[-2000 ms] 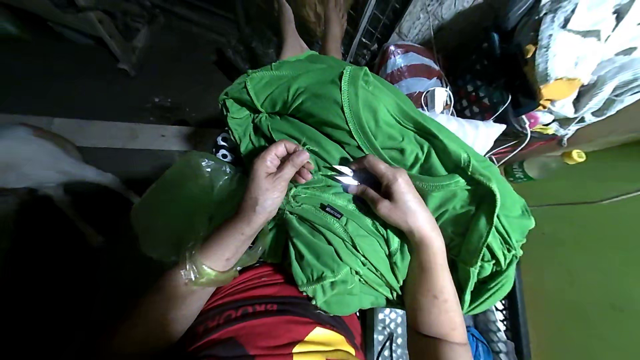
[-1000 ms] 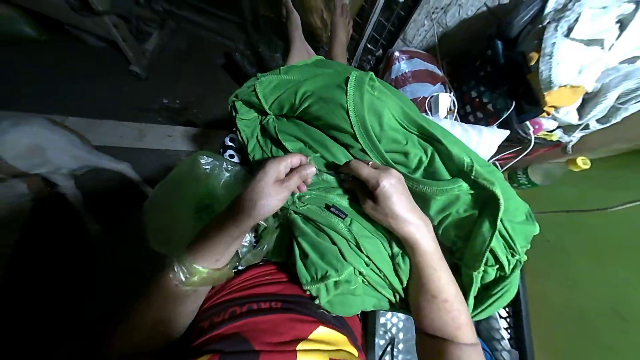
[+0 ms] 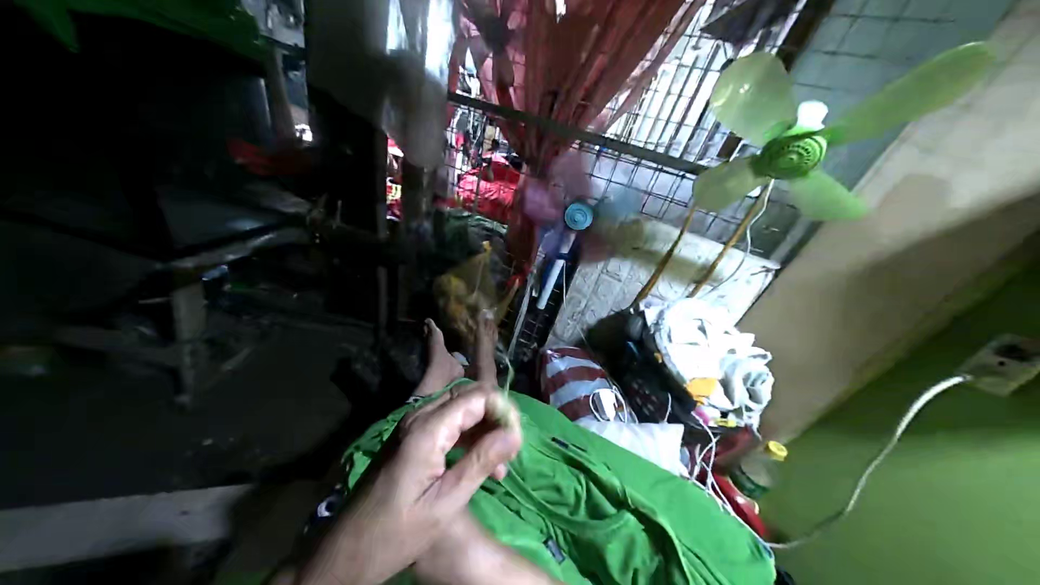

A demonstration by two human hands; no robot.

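Note:
Green fabric, a gathered garment or cloth with small dark tags, lies across my lap. Over its left part my left hand is raised, its fingers curled and the thumb bent toward them. At its fingertips is a blurred pale-green bit, and a thin green strand rises from there. My right hand crosses low behind the left one; only its blurred wrist side shows, and its fingers are hidden. The white-bladed tool seen earlier is not visible.
My bare feet are beyond the fabric. To the right are a striped bundle, white bags, a bottle with a yellow cap and a white cord along the green wall. A green-bladed fan stands at upper right.
The view has tilted up strongly. My hands have left their places apart on the fabric and are now together, the left in front. The clear green plastic bag is out of view.

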